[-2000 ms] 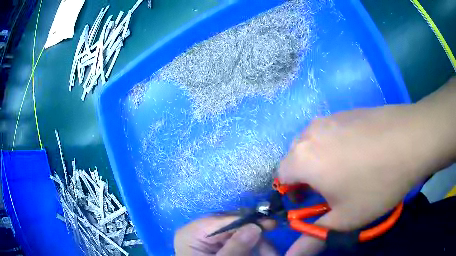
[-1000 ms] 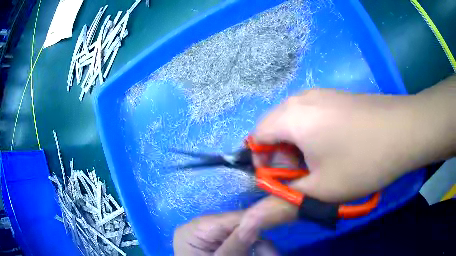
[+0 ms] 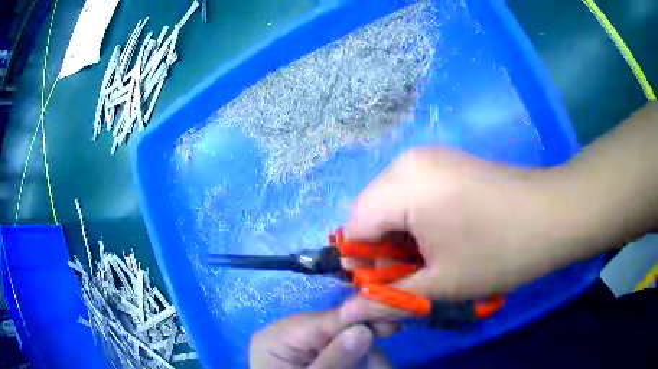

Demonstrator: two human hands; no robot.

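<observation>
My right hand [image 3: 462, 223] holds the scissors [image 3: 317, 261] by their orange handles over the blue tray. The dark blades point left and look nearly closed, above and left of my left hand. My left hand [image 3: 310, 342] is low in the view, partly cut off by the bottom edge, with thumb and fingers pinched together. What it pinches is hidden or too blurred to tell. The blue tray [image 3: 155, 209] lies under both hands. Fine grey clippings [image 3: 339, 90] form a thick layer at its far side, with thinner scatter nearer my hands.
A dense pile of grey-white strips [image 3: 133, 310] lies left of the tray, beside a darker blue bin [image 3: 36, 288]. A smaller strip pile [image 3: 137, 79] lies beyond the tray's left corner, near a white sheet [image 3: 86, 36]. Yellow lines mark the green bench [image 3: 94, 173].
The scissors have moved left and up from my left hand's fingertips, and their blades have gone from spread to nearly closed. My left hand has stayed low in about the same place.
</observation>
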